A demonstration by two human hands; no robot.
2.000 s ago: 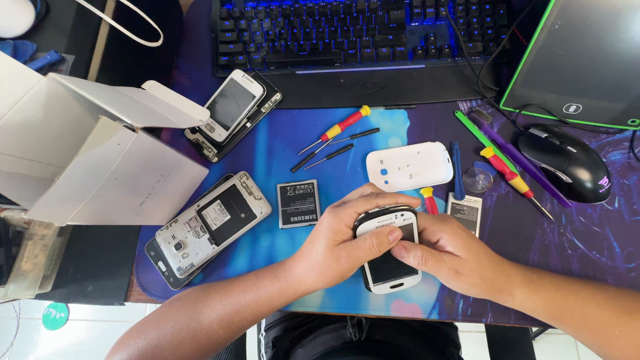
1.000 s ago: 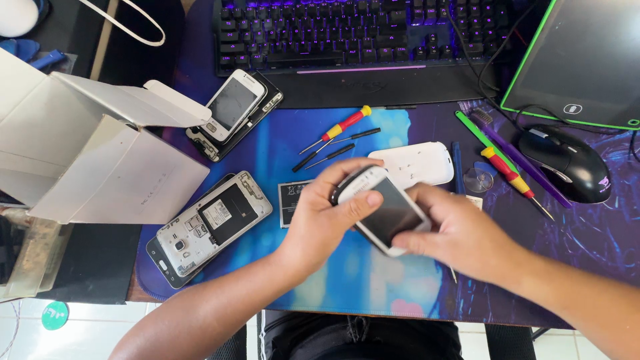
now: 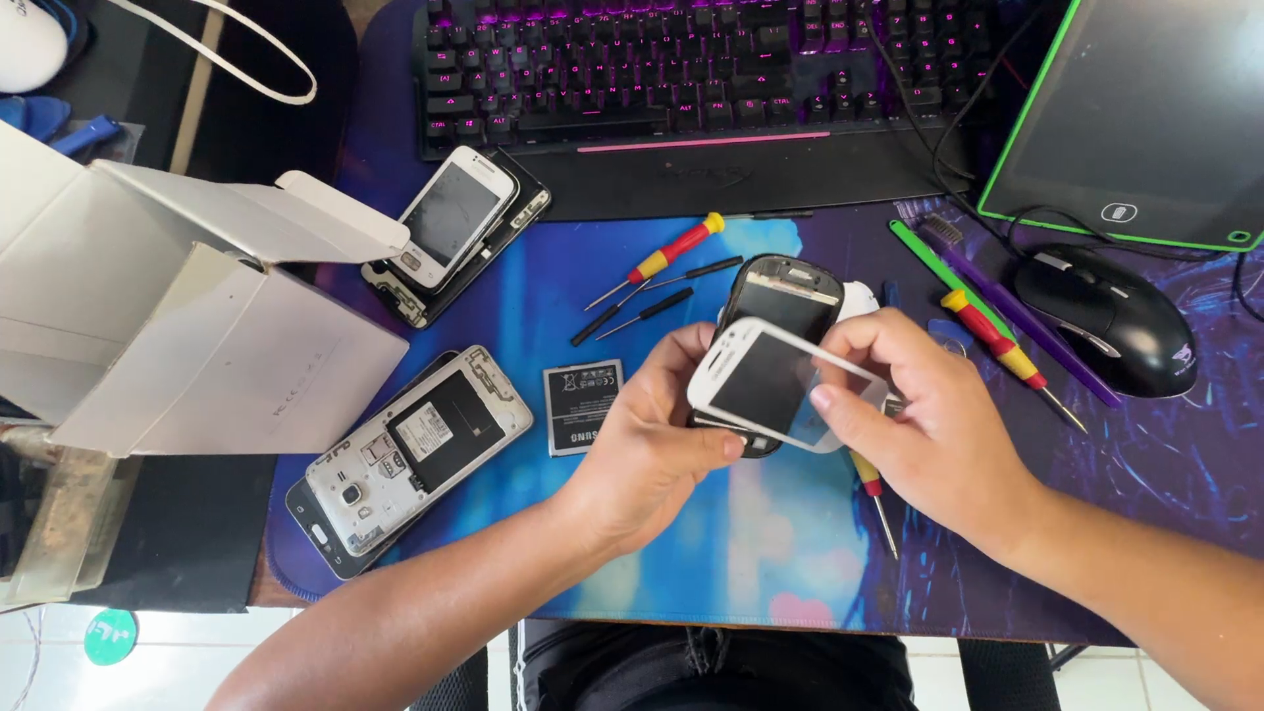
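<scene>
My left hand [image 3: 657, 444] grips a dark smartphone body [image 3: 790, 286], whose screen faces up. Between the thumb and fingers of my right hand [image 3: 913, 420] is a white-framed clear front glass panel [image 3: 726, 400], tilted over the lower part of that body. A Samsung battery [image 3: 583, 405] lies left of my left hand. Behind my right hand a white back cover [image 3: 859, 298] shows only in part. A red and yellow screwdriver [image 3: 871, 484] lies partly hidden below my right hand. Farther left rests an opened smartphone [image 3: 420, 449] with its inside facing up.
Beyond my hands lie a screwdriver [image 3: 676, 247] and small black drivers [image 3: 664, 304]. A white phone [image 3: 459, 217] rests on a phone frame beside an open white box [image 3: 296, 365]. At the right are another screwdriver [image 3: 997, 341], brushes, a mouse [image 3: 1106, 321] and a green-edged tablet [image 3: 1136, 118]. A keyboard [image 3: 642, 79] spans the back.
The white front panel, earlier flat on the phone body, is now apart from it in my right hand. My left hand still holds the body. The battery and a lower screwdriver show more than one second ago.
</scene>
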